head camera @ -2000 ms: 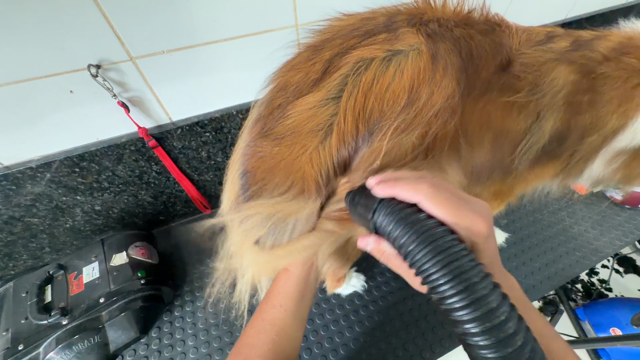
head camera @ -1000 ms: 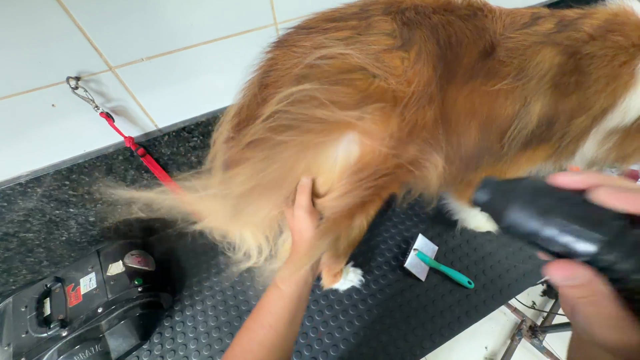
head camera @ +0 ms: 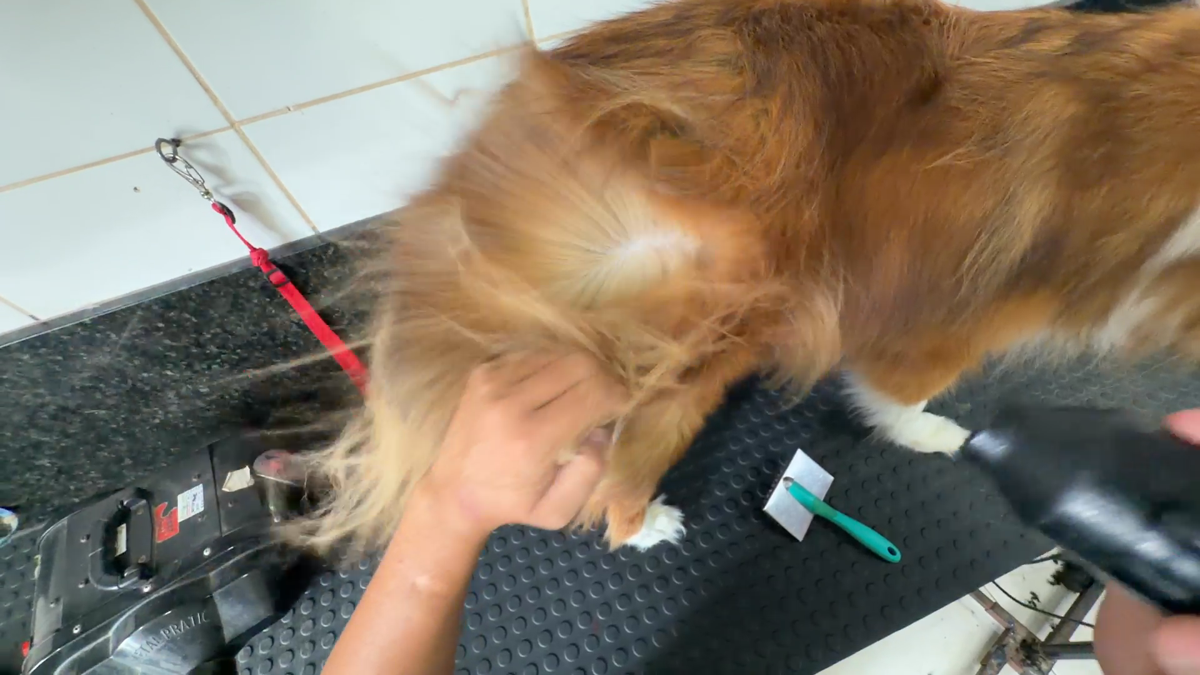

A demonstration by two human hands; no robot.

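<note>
A long-haired brown and white dog point(head camera: 844, 169) stands on a black studded rubber mat point(head camera: 731, 581). My left hand point(head camera: 525, 441) is in the long fur of its rear, by the thigh, with fingers closed on the fur. My right hand point(head camera: 1139, 628), cut off by the right edge, holds the black nozzle of a blower hose point(head camera: 1106, 497), pointed left toward the dog. The fur of the hindquarters is blown apart and shows pale hair beneath. On the mat below the belly lies a slicker brush with a green handle point(head camera: 848, 525).
A black blower unit point(head camera: 159, 553) stands at the lower left. A red strap point(head camera: 314, 323) runs from a metal clip on the white tiled wall point(head camera: 375, 47) down behind the dog. Dark speckled stone point(head camera: 169, 384) borders the wall. A metal table leg point(head camera: 1022, 637) shows at lower right.
My right hand and the nozzle have moved away from the dog's rear to the right. My left hand, low under the tail fur two seconds ago, is now higher on the thigh. The slicker brush has come into sight.
</note>
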